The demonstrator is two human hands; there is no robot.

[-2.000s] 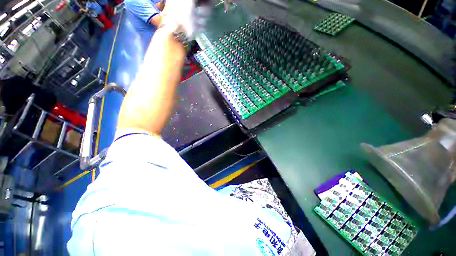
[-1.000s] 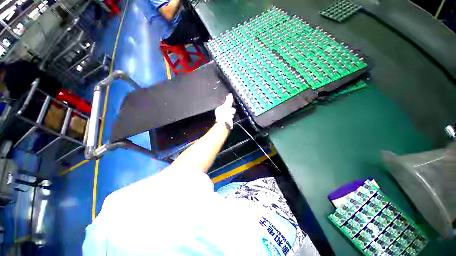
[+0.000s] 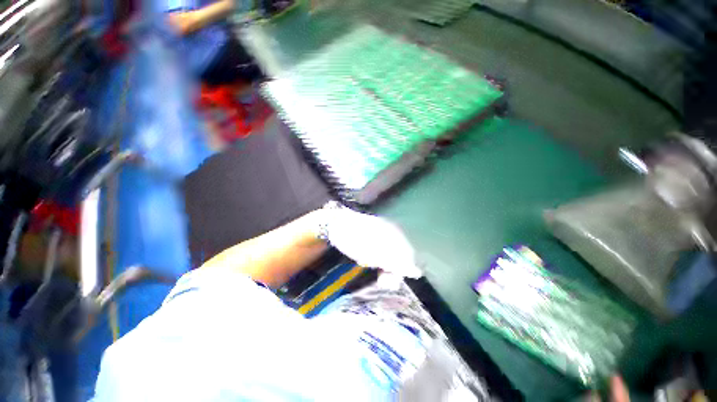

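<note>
The frame is blurred. My left hand (image 3: 371, 239), in a white glove, is in the middle at the bench edge, below the stacked PCB panels; whether its fingers hold anything cannot be told. A green PCB panel (image 3: 554, 318) lies at the lower right, with part of a purple support pad (image 3: 489, 275) showing at its upper left corner. At the bottom edge, a blurred bare fingertip (image 3: 619, 389) of my right hand shows beside the panel; the rest is cut off.
Stacked PCB panels (image 3: 377, 102) lie on black sheets at the upper middle. A black sheet (image 3: 248, 192) is left of the bench. A fume extraction hood (image 3: 621, 235) stands at right. A person's arm (image 3: 203, 16) shows at upper left, above a red stool (image 3: 232, 110).
My left hand has moved from beside the stack, right and down to the bench edge nearer the panel. The view has shifted and blurred. A fingertip has appeared at the bottom right.
</note>
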